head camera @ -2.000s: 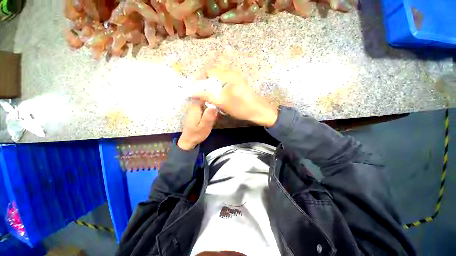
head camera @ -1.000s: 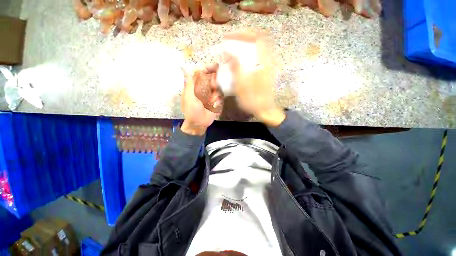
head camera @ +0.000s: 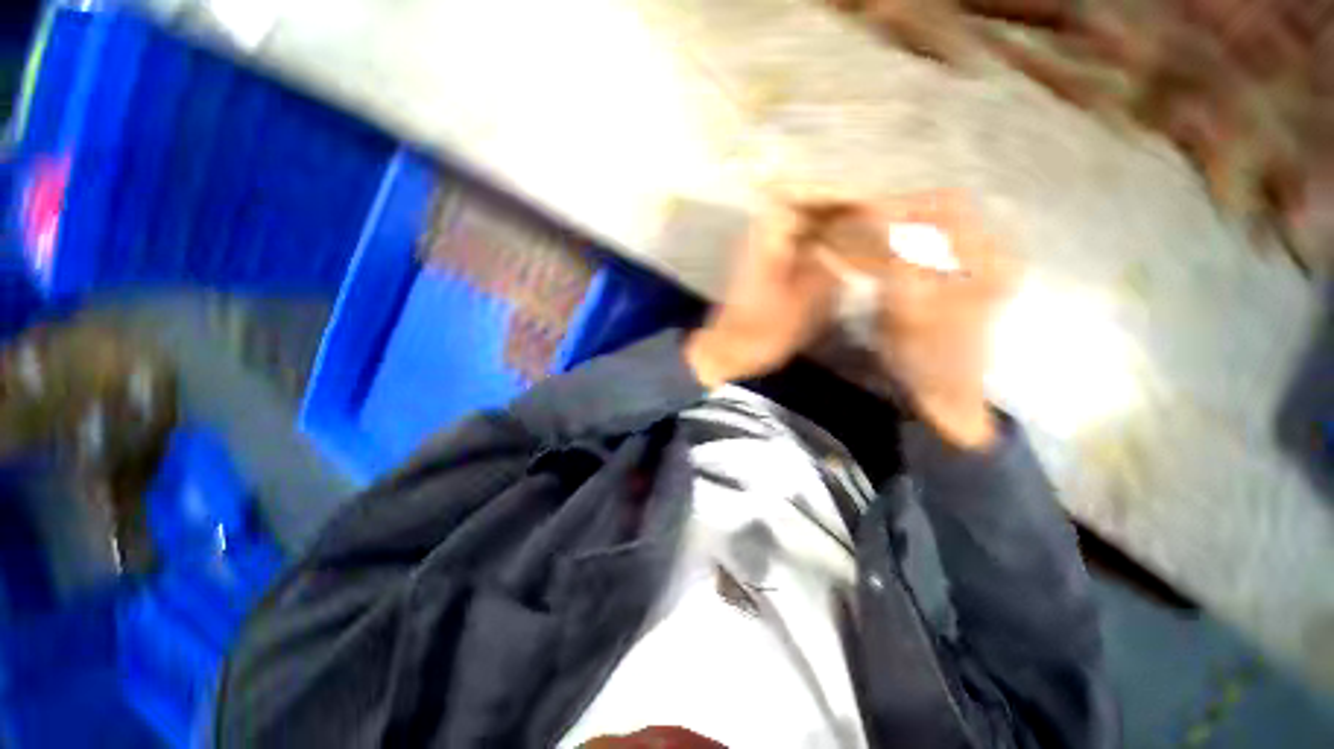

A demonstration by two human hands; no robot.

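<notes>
The frame is strongly blurred. My left hand (head camera: pixel 764 305) and my right hand (head camera: pixel 944 315) are close together over the bench's front edge. A blurred reddish-brown moulded piece (head camera: pixel 837 231) shows at my left fingertips; its outline is lost against the fingers. A bright white patch, apparently the wiping cloth (head camera: pixel 922 246), shows at my right hand. The pile of brown pieces (head camera: pixel 1170 73) lies at the far side, top right. The blue tray (head camera: pixel 439 351) is below the bench edge on the left, with rows of pieces (head camera: pixel 505 266) in its upper part.
The speckled bench (head camera: pixel 1053 190) runs diagonally, with strong glare patches. Stacked blue trays (head camera: pixel 234 161) stand left, with a pink item (head camera: pixel 44 212). Blurred cardboard boxes (head camera: pixel 88 410) and blue bins (head camera: pixel 190 512) are lower left. Faint floor tape (head camera: pixel 1222 699) shows lower right.
The view has turned, so the bench now slants and the blue tray appears larger. My hands appear further right in the picture and are still close together. The second blue bin is no longer clearly visible.
</notes>
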